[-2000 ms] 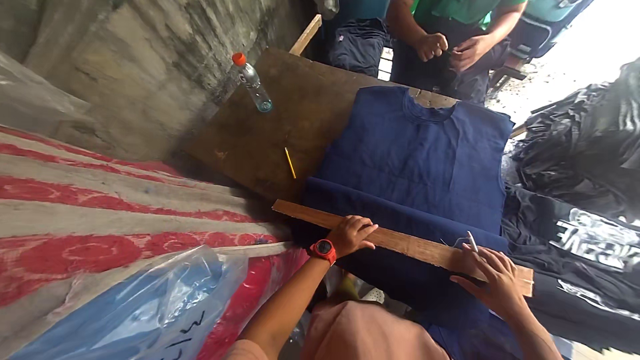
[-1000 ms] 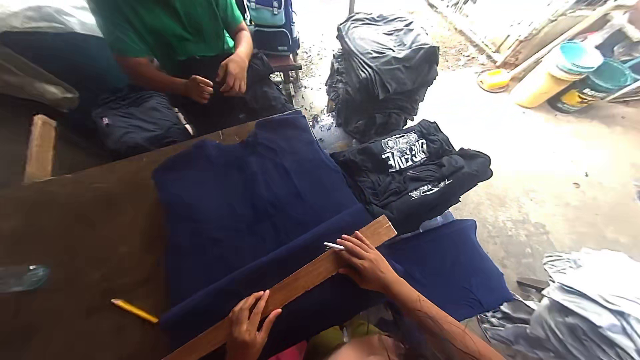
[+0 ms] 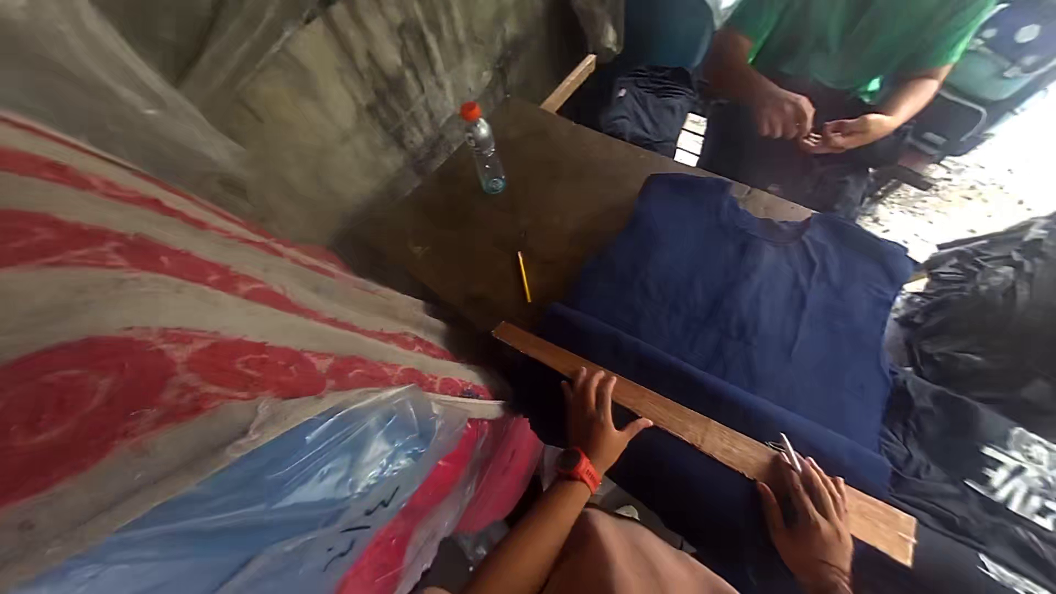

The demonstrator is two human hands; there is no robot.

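A navy blue garment (image 3: 742,305) without sleeves lies on the brown table (image 3: 544,198), its lower part folded in a band. Across its lower edge lies a long wooden strip (image 3: 676,417). My left hand (image 3: 598,417), with a red watch at the wrist, presses on the strip with fingers spread. My right hand (image 3: 808,511) rests on the strip's right part, with a thin white pen-like tool (image 3: 790,452) between its fingers. A yellow pencil (image 3: 525,277) lies on the table left of the garment.
A clear plastic bottle (image 3: 483,150) with an orange cap stands on the table. Across it, a person in green holds their hands together (image 3: 817,128). Dark printed garments (image 3: 973,462) are at the right, plastic-wrapped cloth (image 3: 272,503) at the lower left.
The view swung right and back again. Both hands stay on the wooden strip; no plain change in their hold.
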